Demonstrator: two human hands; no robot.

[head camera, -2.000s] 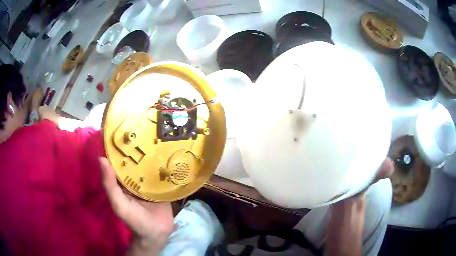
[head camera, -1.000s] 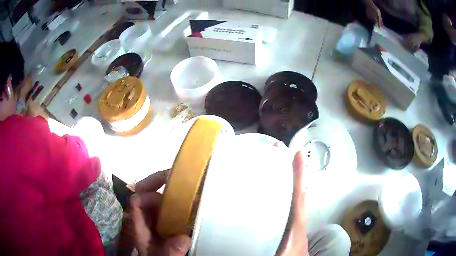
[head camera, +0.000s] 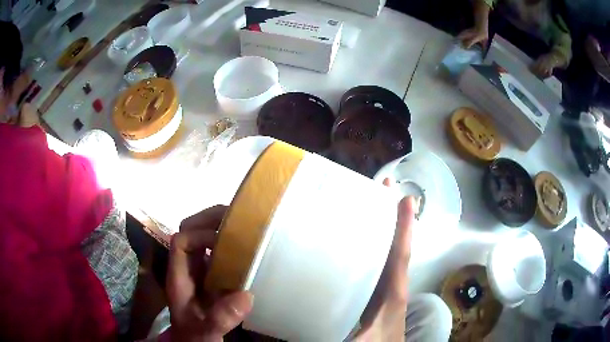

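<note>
A large white body [head camera: 321,247] is held on its side over the front edge of the table. The tan wood-look base [head camera: 251,214] sits against its left end, with only a thin line showing between them. My left hand [head camera: 204,280] grips the base, fingers behind it and thumb on its near side. My right hand [head camera: 396,267] is flat along the right end of the white body, partly hidden by it. The inside of both parts is hidden.
Dark bases [head camera: 371,137], a white bowl [head camera: 435,194] and a white tub [head camera: 245,83] lie beyond the piece. An assembled tan-and-white unit [head camera: 147,117] stands left. Retail boxes [head camera: 291,40] are behind. A person in a red sleeve [head camera: 50,234] sits close on the left.
The base and white body were apart two seconds ago, the fan visible inside the base. They came together, and the gap at the seam has since narrowed. The view has shifted slightly.
</note>
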